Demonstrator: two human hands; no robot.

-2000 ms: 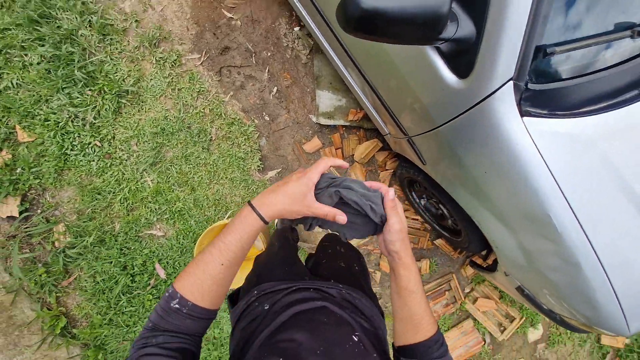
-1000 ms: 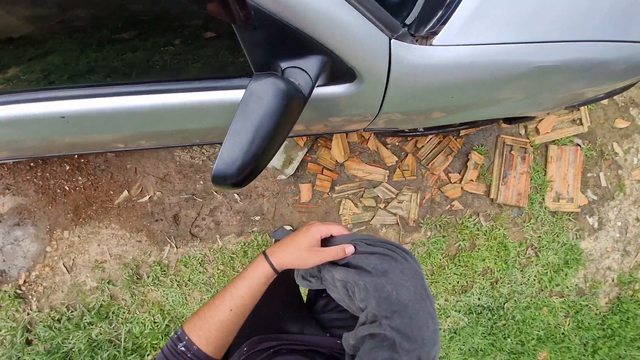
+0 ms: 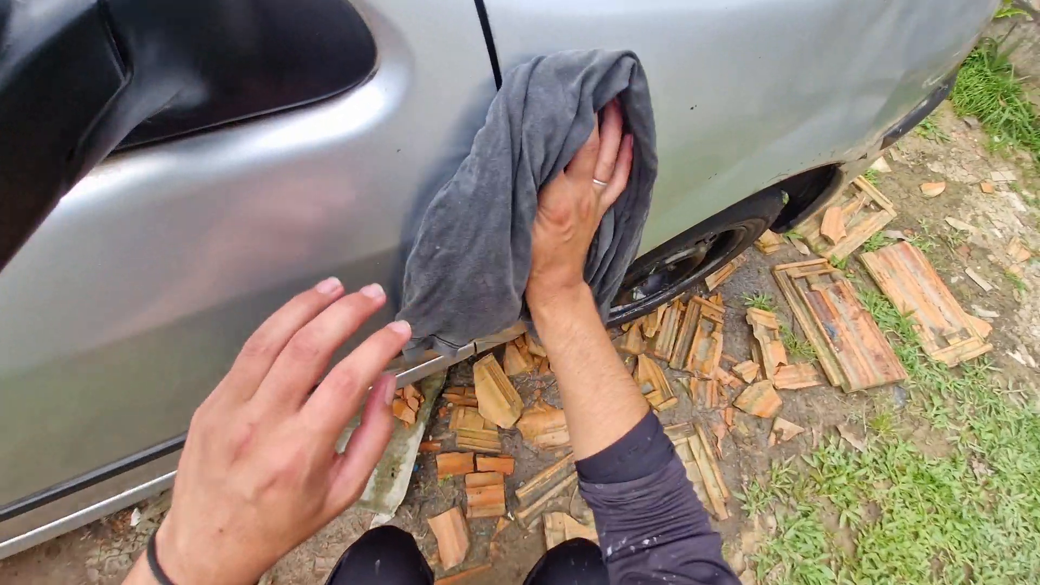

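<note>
My right hand (image 3: 573,215), with a ring on one finger, presses a dark grey cloth (image 3: 487,236) against the silver car's side panel (image 3: 715,89), around the seam between the front door and the fender. Folds of the cloth wrap about the fingers, and its lower end hangs near the sill. To the left, my left hand (image 3: 284,422) is held in front of the car door (image 3: 236,236), fingers spread, holding nothing. Its fingertips are close to the cloth's lower left corner; whether they touch it, I cannot tell.
A black side mirror (image 3: 49,106) juts out at the upper left. Below the fender is the front wheel (image 3: 691,260). Broken clay roof tiles (image 3: 496,390) lie on the soil beneath, with larger tile pieces (image 3: 845,325) at the right beside grass (image 3: 918,504). My knees show at the bottom edge.
The cloth was in both hands near my body two seconds ago; now my right hand holds it on the car. My left hand has let go of it. The view has moved closer to the car.
</note>
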